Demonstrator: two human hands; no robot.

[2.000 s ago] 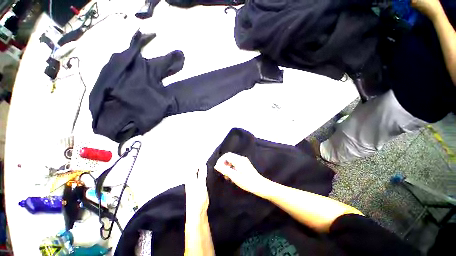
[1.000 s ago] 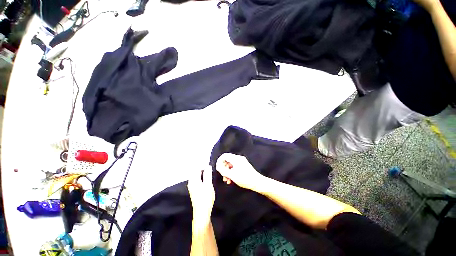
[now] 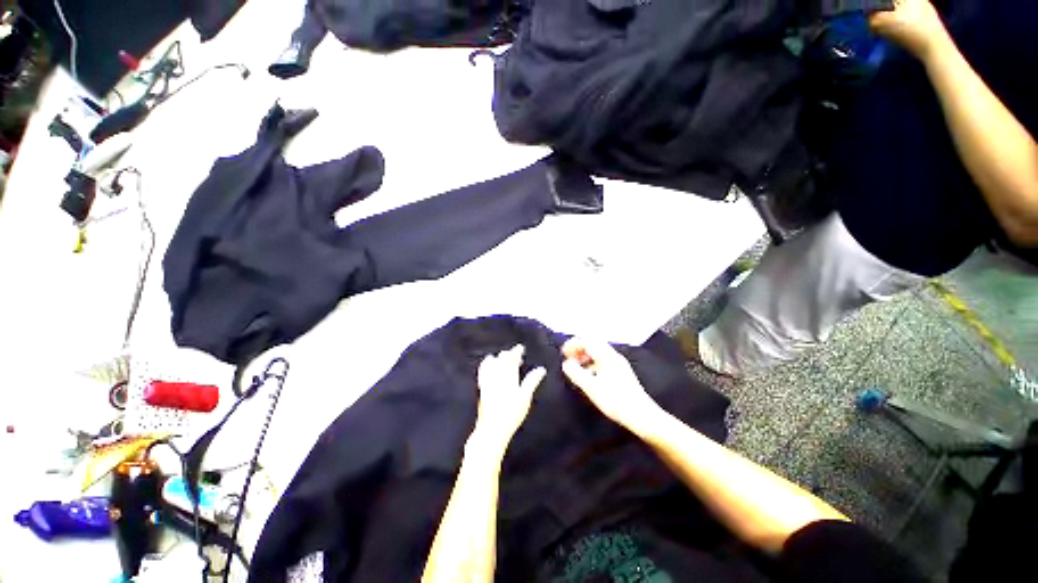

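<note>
A dark sweatshirt [image 3: 398, 456] lies spread over the table's near edge in front of me, its rounded neckline at the top and a greenish print low on it. My left hand [image 3: 507, 393] holds the cloth at the neckline, thumb and fingers bent onto it. My right hand [image 3: 598, 374] is just right of it, fingers curled at the neckline's right side, with a small reddish thing showing between them; I cannot tell what it is. The fingertips are partly hidden and blurred.
A crumpled dark garment [image 3: 245, 251] with one sleeve stretched right lies mid-table. A garment pile [image 3: 660, 91] lies before a coworker, whose arm [image 3: 979, 125] shows. A red spool [image 3: 182, 395], black hanger [image 3: 260, 456] and purple bottle [image 3: 68, 518] are left. A stand [image 3: 945, 421] is on the floor right.
The sweatshirt's top has been spread wider and its neckline shows. My left hand has moved right and up onto it; my right hand has shifted right. The view has shifted slightly.
</note>
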